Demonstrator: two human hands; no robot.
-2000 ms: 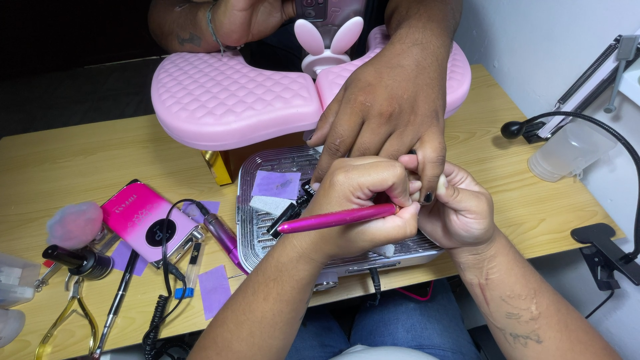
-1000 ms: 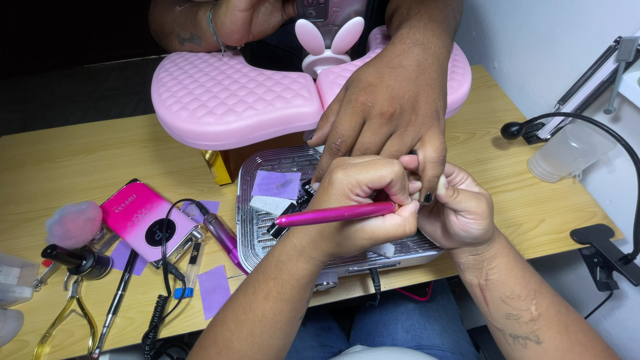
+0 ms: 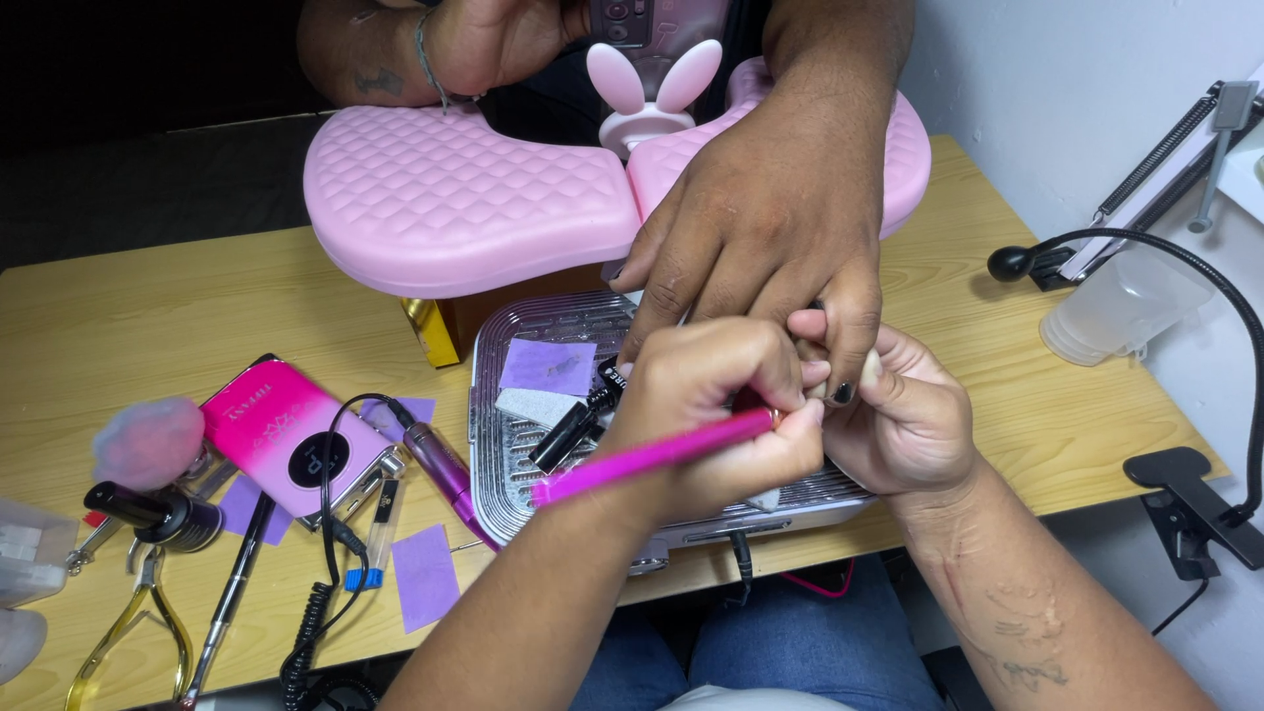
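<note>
My left hand (image 3: 716, 410) grips a magenta pen-like nail brush (image 3: 657, 459), its handle slanting down to the left; its tip is hidden by my fingers. My right hand (image 3: 904, 410) pinches a fingertip of the other person's hand (image 3: 780, 237), beside a dark-painted nail (image 3: 840, 393). That hand lies palm down over the pink quilted armrest (image 3: 474, 217) and the dust collector (image 3: 494, 504). Left of my left hand, on the collector, are a purple sanding sheet (image 3: 549, 366), a white buffer block (image 3: 533, 406) and a black bottle (image 3: 563, 436).
At left lie a pink nail drill unit (image 3: 296, 434), its purple handpiece (image 3: 439, 469), a dark polish bottle (image 3: 173, 518), gold-handled nippers (image 3: 128, 622) and a fluffy brush (image 3: 148, 442). At right stand a clear plastic cup (image 3: 1121, 306) and a clamped gooseneck holder (image 3: 1175, 484).
The outer end of the magenta brush has swung a little lower in my left hand. Both of my hands and the other person's hand stay in about the same place.
</note>
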